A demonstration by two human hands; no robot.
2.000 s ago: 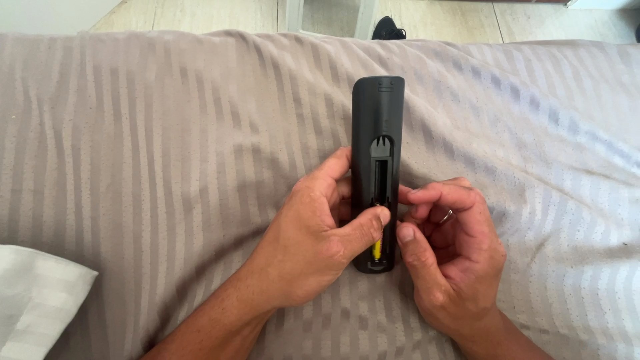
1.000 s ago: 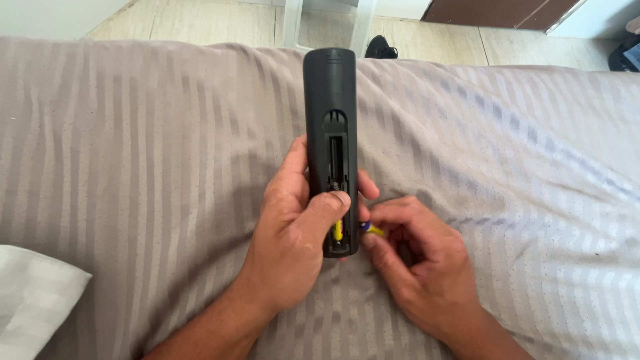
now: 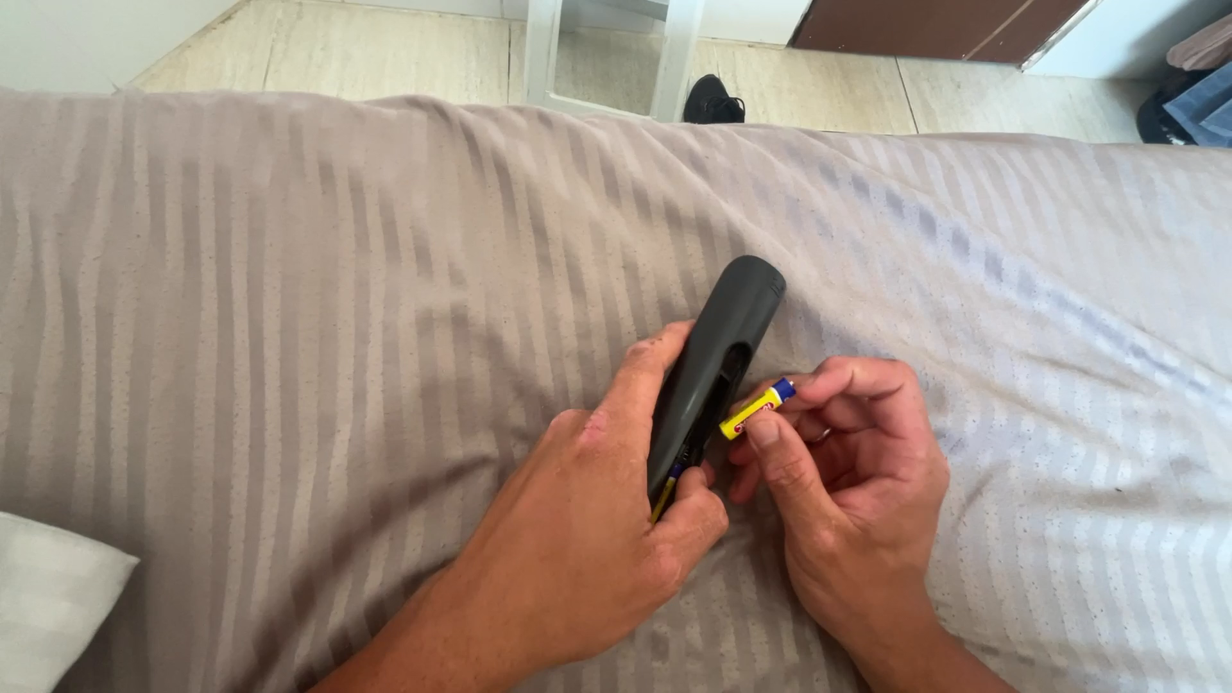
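My left hand point(image 3: 606, 520) grips a black remote control point(image 3: 710, 371), tilted with its far end to the upper right. Its battery compartment is uncovered and faces right. A yellow and blue battery point(image 3: 666, 493) lies in the near end of that compartment, partly hidden by my left thumb. Just right of the remote, my right hand point(image 3: 857, 481) pinches a second small yellow battery point(image 3: 756, 410) with a blue end between thumb and fingers. This battery is apart from the remote, its blue end pointing to the upper right.
A striped beige bedspread point(image 3: 337, 318) with folds lies under both hands. A pale striped cloth corner point(image 3: 58, 597) is at the lower left. Beyond the bed's edge are a white frame point(image 3: 674, 67), a black shoe point(image 3: 713, 101), a tiled floor and dark items at the far right.
The remote has turned from upright to tilted right, its compartment now facing my right hand. The battery in my right hand, mostly hidden a second ago, shows plainly. The view has shifted.
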